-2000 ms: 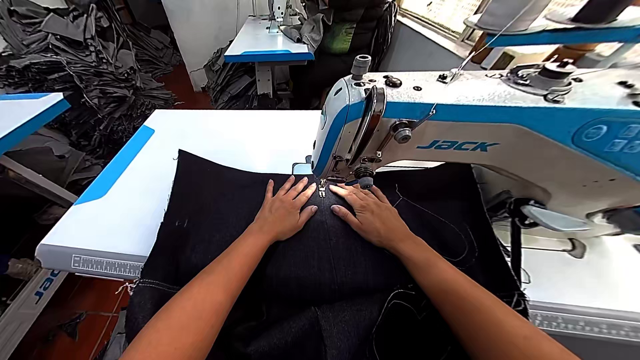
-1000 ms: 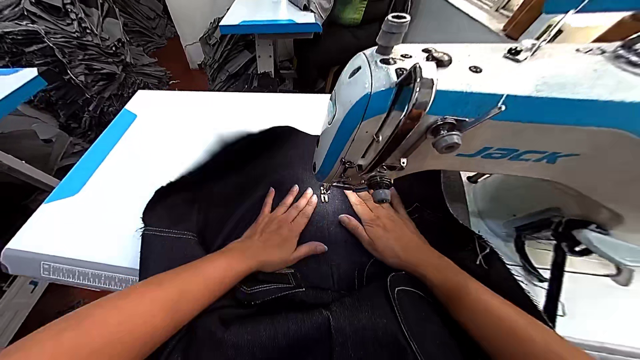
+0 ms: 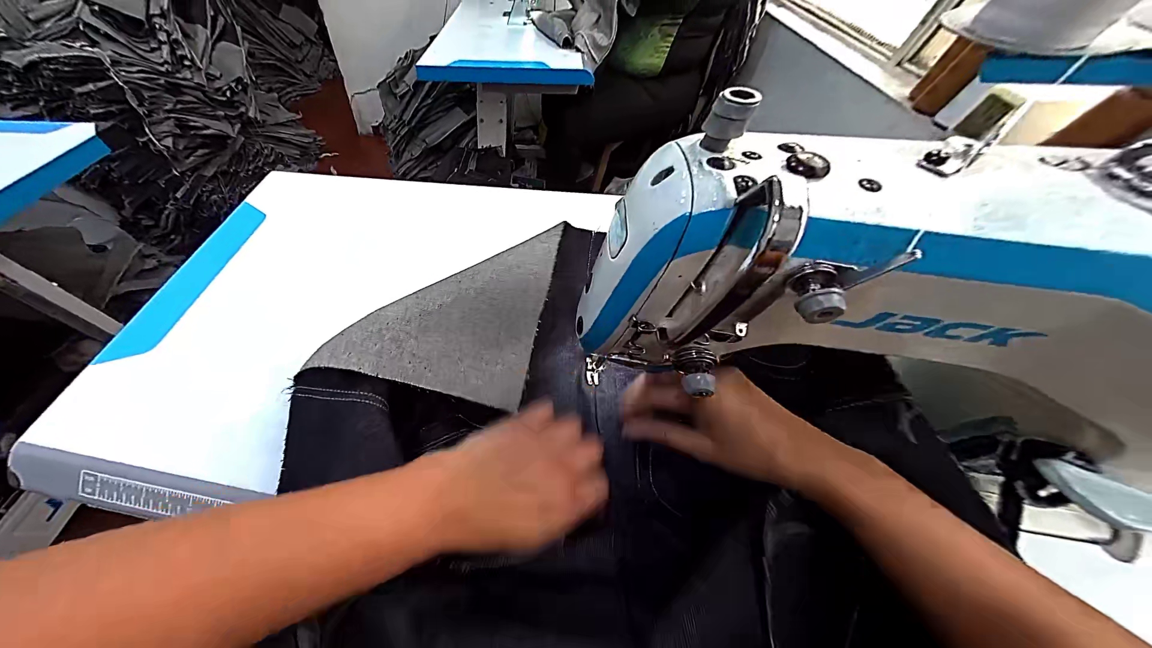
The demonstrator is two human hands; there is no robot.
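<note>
Dark denim fabric lies across the sewing table and under the presser foot of a Jack sewing machine. One flap of it is folded over, with its grey underside up. My left hand is blurred over the denim, left of and nearer to me than the foot; whether its curled fingers grip cloth cannot be told. Just right of the foot, my right hand rests on the denim with bent fingers, partly behind a grey-tipped knob of the machine.
The white table has a blue edge strip and a printed ruler at its near left. Heaps of dark cloth stand beyond on the left. Another sewing table is behind. Thread cones stand at the upper right.
My left hand has moved back toward me from beside the presser foot, and its fingers have curled. The fabric's left part has folded over, baring its grey underside. My right hand remains near the foot.
</note>
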